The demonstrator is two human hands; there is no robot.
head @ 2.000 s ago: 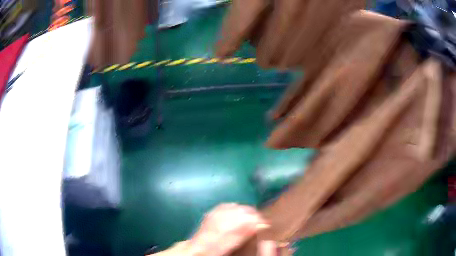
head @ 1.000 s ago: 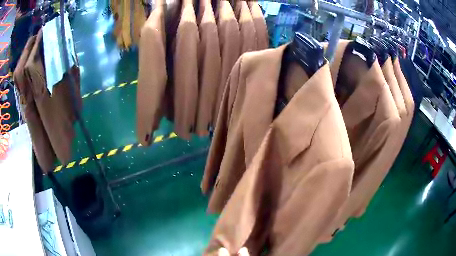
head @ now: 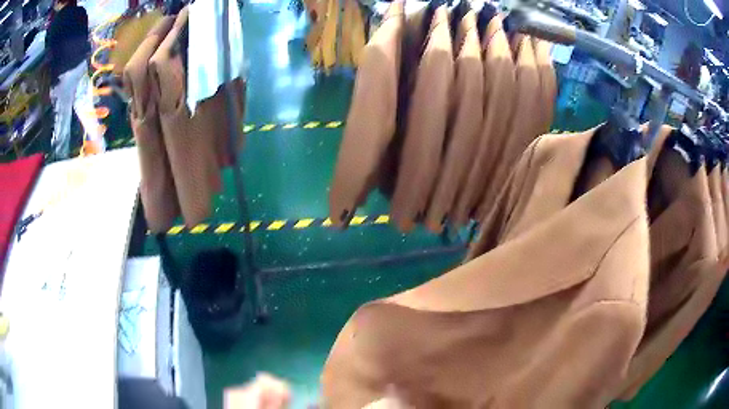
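Note:
A camel-brown jacket (head: 511, 319) hangs at the right on a dark hanger (head: 611, 144). Its front is drawn out towards the lower left, with the long lapel edge spread across the view. My left hand (head: 260, 393) is blurred and cut off by the bottom edge, left of the jacket and apart from its visible cloth. My right hand (head: 389, 397) shows only as a faint blur of fingers against the jacket's lower part. Its grip is hidden. No tool can be made out in either hand.
More brown jackets (head: 448, 120) hang behind and at the right on a metal rail (head: 607, 49). A white table (head: 72, 272), white drawer unit (head: 140, 319), black bin (head: 216, 295) and rail stand (head: 248, 264) are at the left. A person (head: 68, 48) stands far left.
The view has swung left and steadied. The jacket front is spread wider and higher than one second ago. My left hand now shows apart from the jacket; before, fingertips were together at its edge.

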